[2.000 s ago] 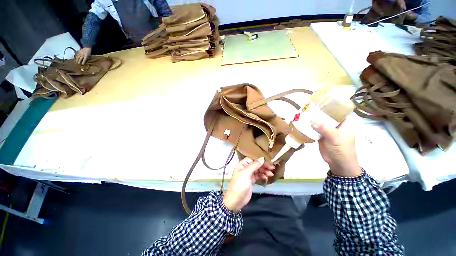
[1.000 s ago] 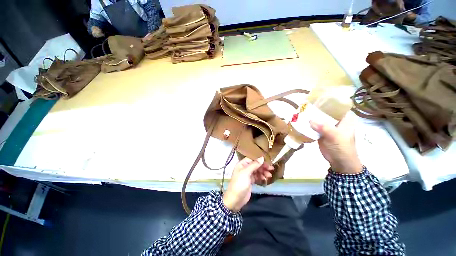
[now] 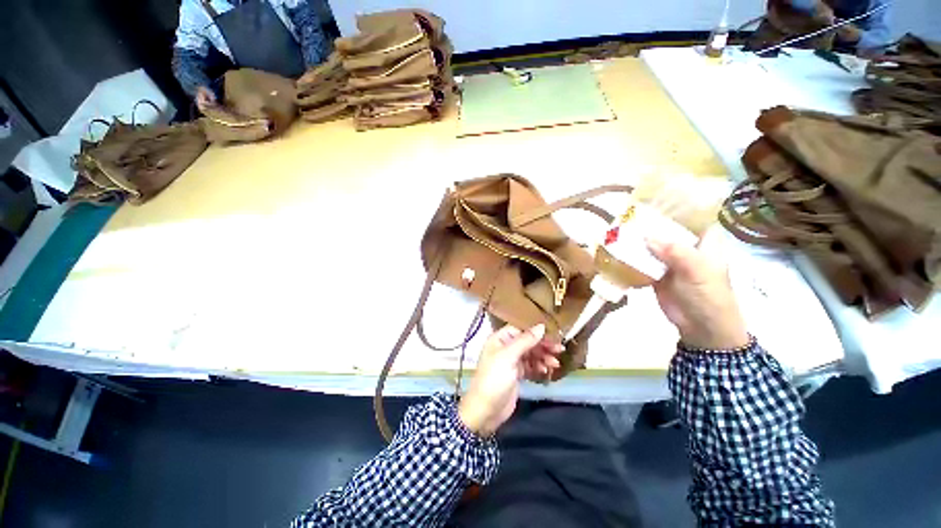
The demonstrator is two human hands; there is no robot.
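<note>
A brown handbag [image 3: 480, 270] lies open-mouthed on the table in front of me, with a gold-edged zip [image 3: 506, 243] along its opening and long thin straps. My left hand [image 3: 506, 373] pinches the near end of the bag between its fingertips; the small part in the fingers is too small to make out. My right hand [image 3: 699, 291] holds a glue bottle [image 3: 642, 243] with a white label and red mark, tilted down to the left. Its white nozzle tip is at the bag's near end, close by my left fingertips.
A stack of brown bags [image 3: 397, 70] and a green mat [image 3: 537, 100] are at the table's far side. Folded bags [image 3: 862, 186] lie on the right, more bags [image 3: 144, 160] at the far left. A person [image 3: 248, 41] stands opposite, another bottle [image 3: 718, 41] at the back.
The glue bottle in my right hand has tilted slightly more upright. My left hand and the bag have barely moved. The person opposite has brought a bag beside the far stack.
</note>
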